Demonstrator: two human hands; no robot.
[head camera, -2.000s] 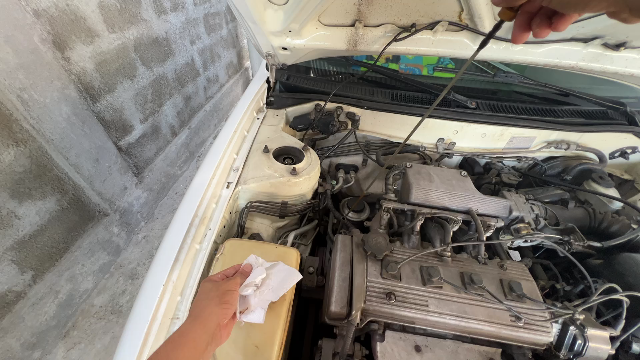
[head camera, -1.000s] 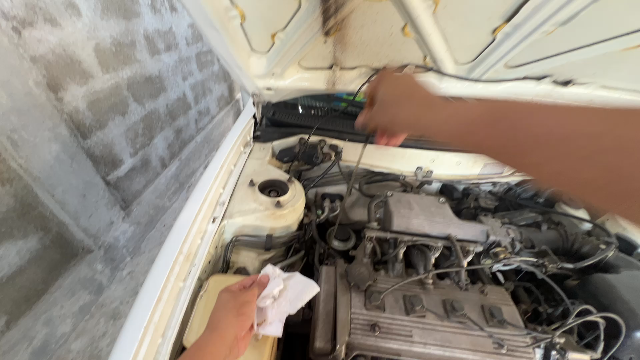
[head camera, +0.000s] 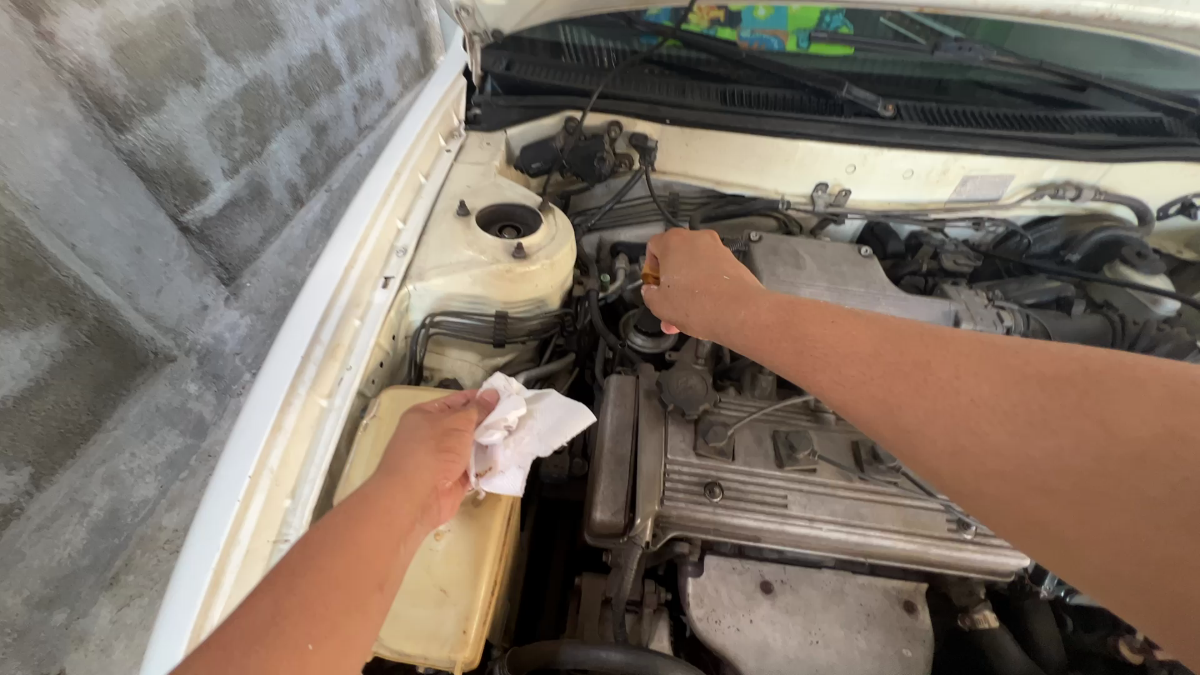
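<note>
My left hand (head camera: 436, 450) pinches a crumpled white paper towel (head camera: 525, 427), which has small brown smudges, above a yellowed plastic reservoir (head camera: 441, 600). My right hand (head camera: 698, 281) is closed on the orange handle (head camera: 651, 272) of a dipstick, low over the back left of the engine. The dipstick's thin rod is hidden at this moment. Just in front of that hand lie the round black oil filler cap (head camera: 687, 386) and the ribbed metal valve cover (head camera: 797, 497) with its spark plug leads.
On the left runs the white fender edge (head camera: 309, 309), with a concrete block wall (head camera: 253, 103) beyond it. A strut tower (head camera: 469, 253) rises behind the reservoir. The windshield cowl (head camera: 806, 108) crosses the back, under the raised hood. Hoses and cables surround the engine.
My right hand has come down from near the hood to the engine, with the handle in its fingers. The long rod seen earlier no longer shows. My left hand still holds the paper towel.
</note>
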